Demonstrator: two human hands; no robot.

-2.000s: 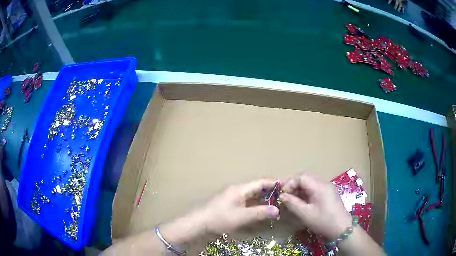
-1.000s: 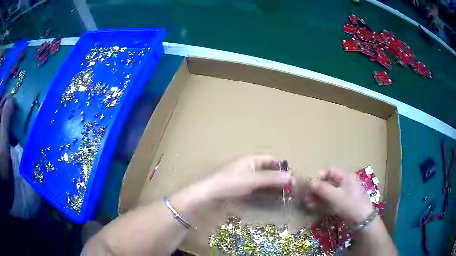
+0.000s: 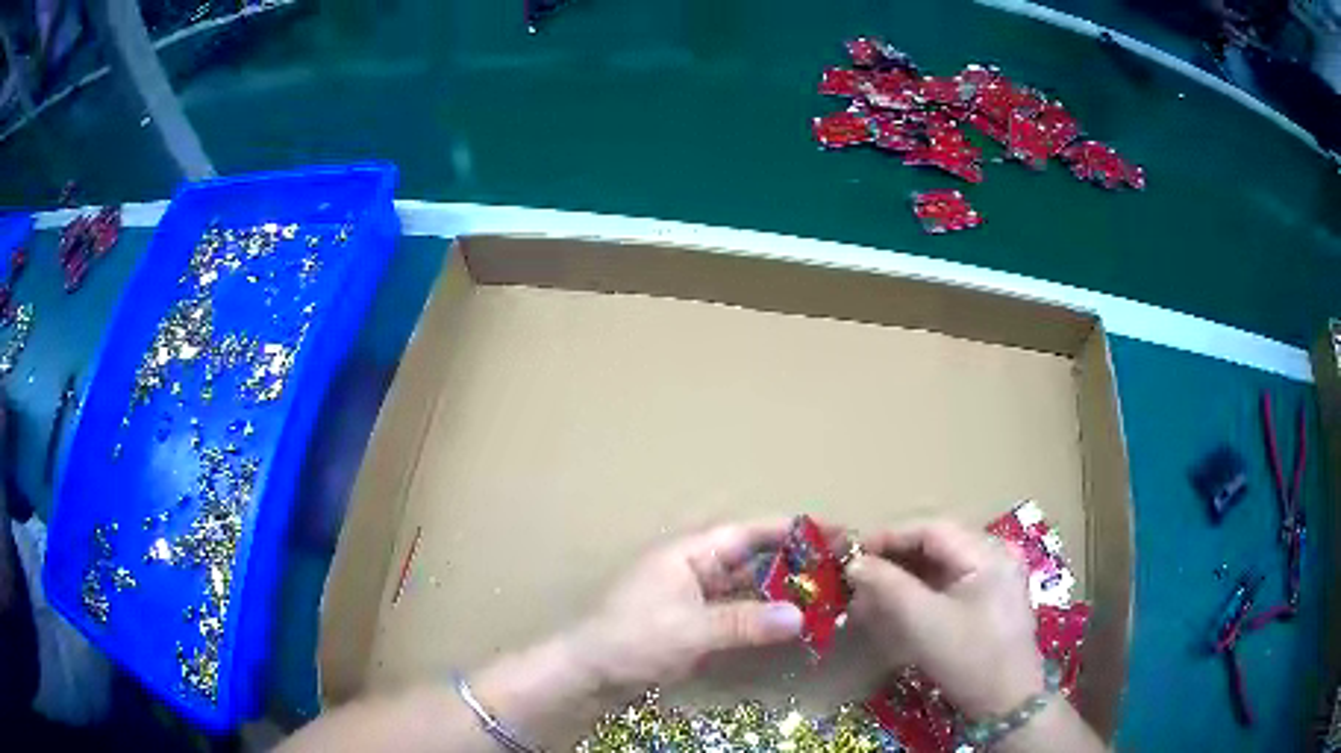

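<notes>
My left hand [image 3: 691,596] holds a red circuit board [image 3: 807,587] upright above the cardboard tray [image 3: 735,397], thumb on its face. My right hand [image 3: 941,596] is at the board's right edge, its thumb and fingers pinched around a tiny shiny metal contact piece [image 3: 852,550]. A loose heap of gold and silver contact pieces [image 3: 721,727] lies at the tray's near edge, below my hands. More red boards [image 3: 1062,630], some with white square parts, lie along the tray's right side, partly behind my right hand.
A blue parts bin [image 3: 316,353] with scattered metal pieces stands at left. A green conveyor [image 3: 618,118] beyond the tray carries a cluster of red boards [image 3: 1015,118]. Red-handled pliers [image 3: 1288,500] and a black block [image 3: 1219,481] lie at right. A thin red stick [image 3: 408,565] lies in the tray.
My right hand has come back to the board, which my left hand now shows face-on. The board cluster on the conveyor has moved left. The view has shifted slightly.
</notes>
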